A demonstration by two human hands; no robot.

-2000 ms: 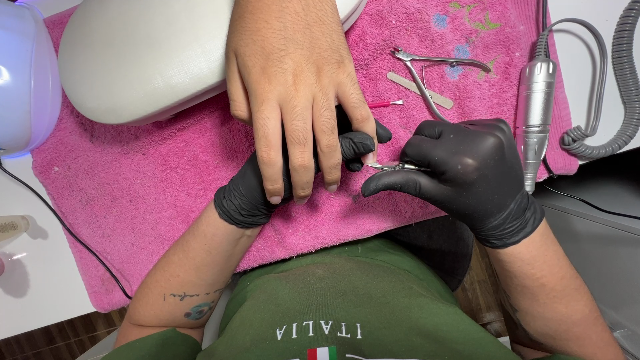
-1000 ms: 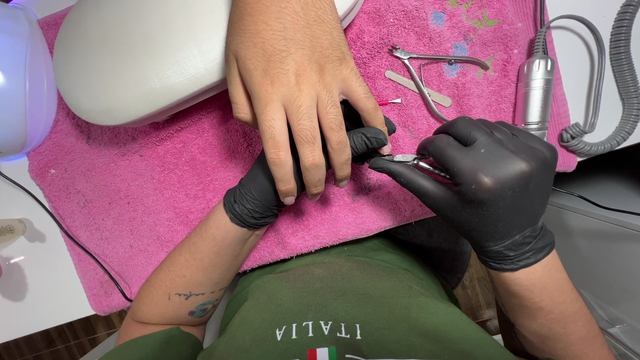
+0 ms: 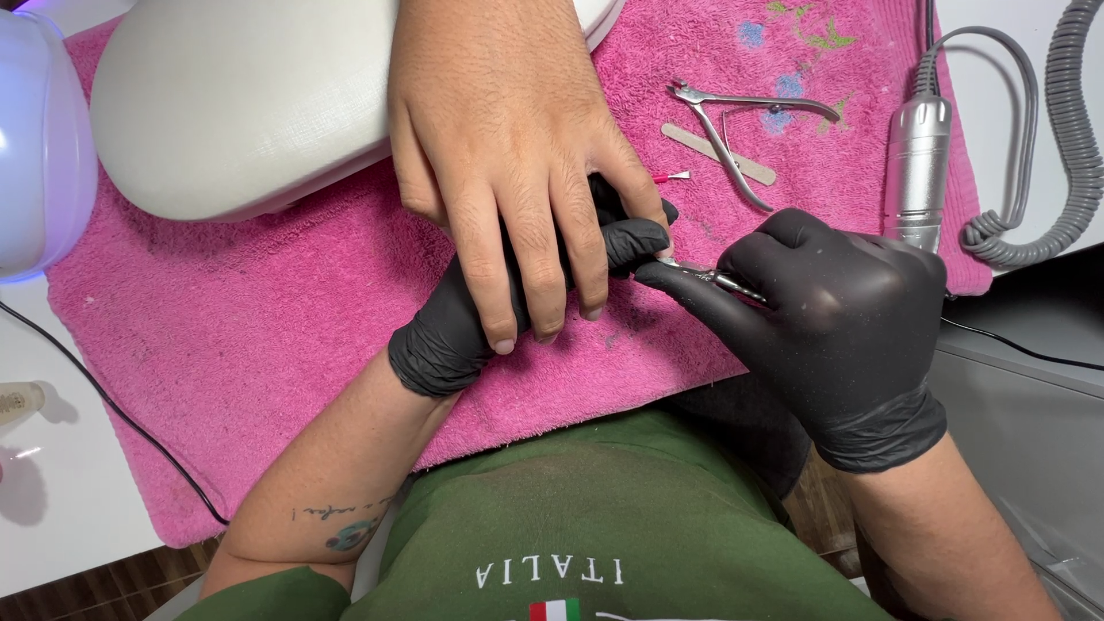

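Observation:
My left hand (image 3: 466, 310), in a black glove, lies under another person's hand (image 3: 509, 129) that reaches in from the top, palm down. The gloved thumb and a finger hold that person's little finger (image 3: 636, 185) near its tip. In my right hand (image 3: 828, 319), also gloved in black, is a slim metal manicure tool (image 3: 720, 280); its tip is at the nail of the little finger. My grip hides much of the tool, so its exact kind cannot be told.
Cuticle nippers (image 3: 720, 129), a nail file (image 3: 720, 153) and a small brush (image 3: 673, 177) lie on the pink towel (image 3: 259, 345). A silver nail drill handpiece (image 3: 918, 172) with coiled cord is at right. A white padded armrest (image 3: 241, 95) and a white nail lamp (image 3: 43, 147) stand at left.
My right hand first moved slightly right and down, then came back up a little. The other person's fingers have shifted slightly, and the tool's tip remains by the little finger's nail.

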